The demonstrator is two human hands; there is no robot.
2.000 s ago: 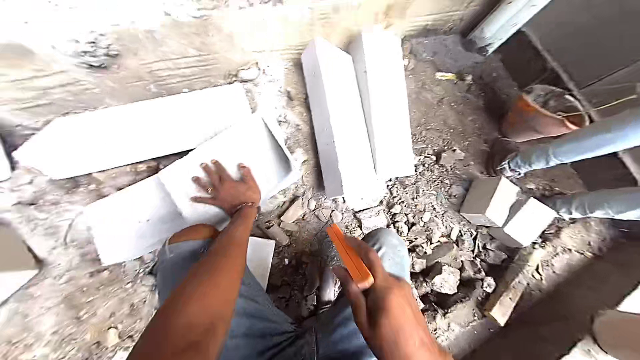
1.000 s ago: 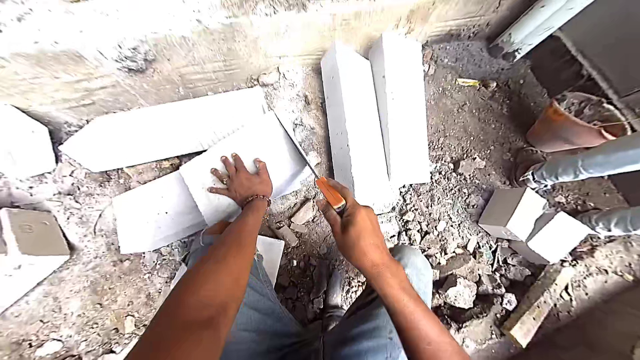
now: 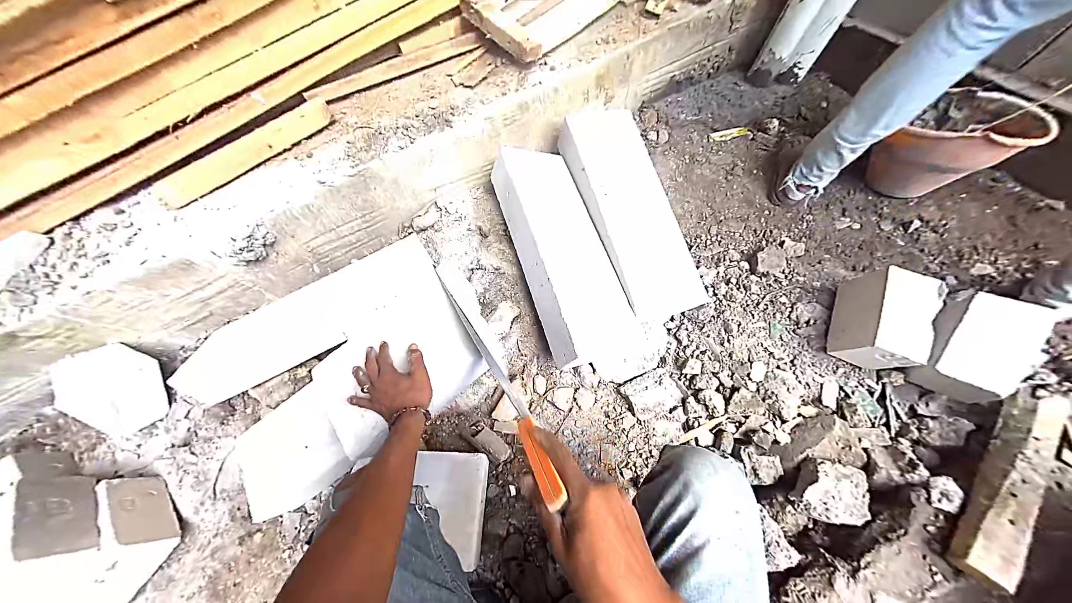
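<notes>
My left hand (image 3: 392, 383) lies flat with spread fingers on a white lightweight concrete block (image 3: 402, 314), which rests over another white block (image 3: 289, 448). My right hand (image 3: 578, 519) grips the orange handle (image 3: 543, 465) of a handsaw. The saw's blade (image 3: 484, 339) points up and left along the right edge of the block under my left hand. Whether its teeth touch the block cannot be told. Right of the blade, two long white blocks (image 3: 559, 251) (image 3: 632, 209) lie side by side. Another long white block (image 3: 268, 322) lies behind my left hand.
Wooden planks (image 3: 209, 84) are stacked at the upper left, behind a concrete ledge (image 3: 352, 201). Rubble (image 3: 829, 490) covers the ground on the right, near white block pieces (image 3: 997, 343) and a timber offcut (image 3: 1009, 494). A person's leg (image 3: 904, 92) stands beside an orange bucket (image 3: 955, 151).
Two seconds ago the saw's handle was over my right knee; the saw then came to the block's right edge. My left hand has stayed on the block. The view has shifted, showing the planks.
</notes>
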